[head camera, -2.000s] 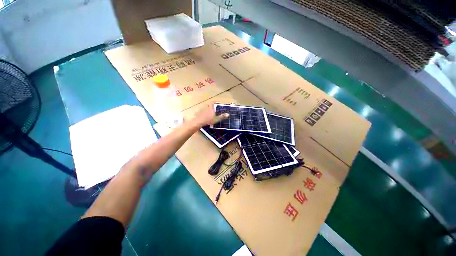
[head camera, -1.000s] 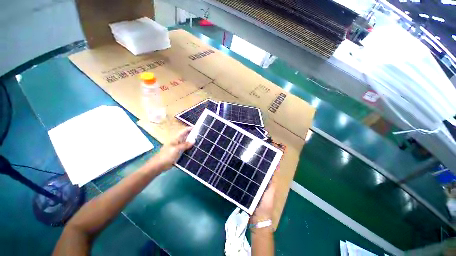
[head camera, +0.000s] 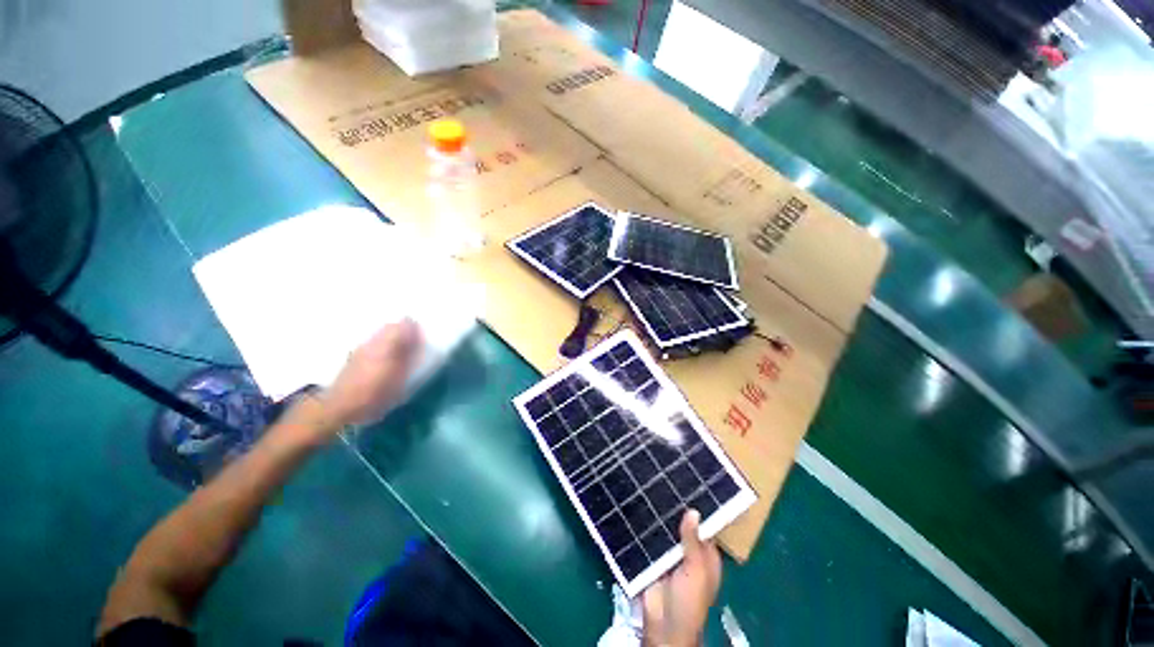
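My right hand (head camera: 683, 588) holds a framed solar panel (head camera: 635, 461) by its near end, thumb on the face, above the bench edge of the cardboard. A white cloth (head camera: 620, 622) shows partly beneath that hand. My left hand (head camera: 380, 367) is blurred at the right edge of the white sleeves (head camera: 285, 297); a white sleeve (head camera: 437, 303) seems lifted at its fingers. More solar panels (head camera: 675, 249) lie overlapped on the cardboard, with a dark coiled lead (head camera: 581, 331) beside them.
A clear bottle with an orange cap (head camera: 449, 190) stands on the cardboard sheet (head camera: 810, 284). A white stack (head camera: 437, 32) is at the far end. A black fan (head camera: 51, 215) stands left of the bench (head camera: 190, 164). White packets (head camera: 936, 629) show at the lower right edge.
My left hand has let go of the panel and moved left to the white sleeves. My right hand keeps the panel, now turned more lengthwise.
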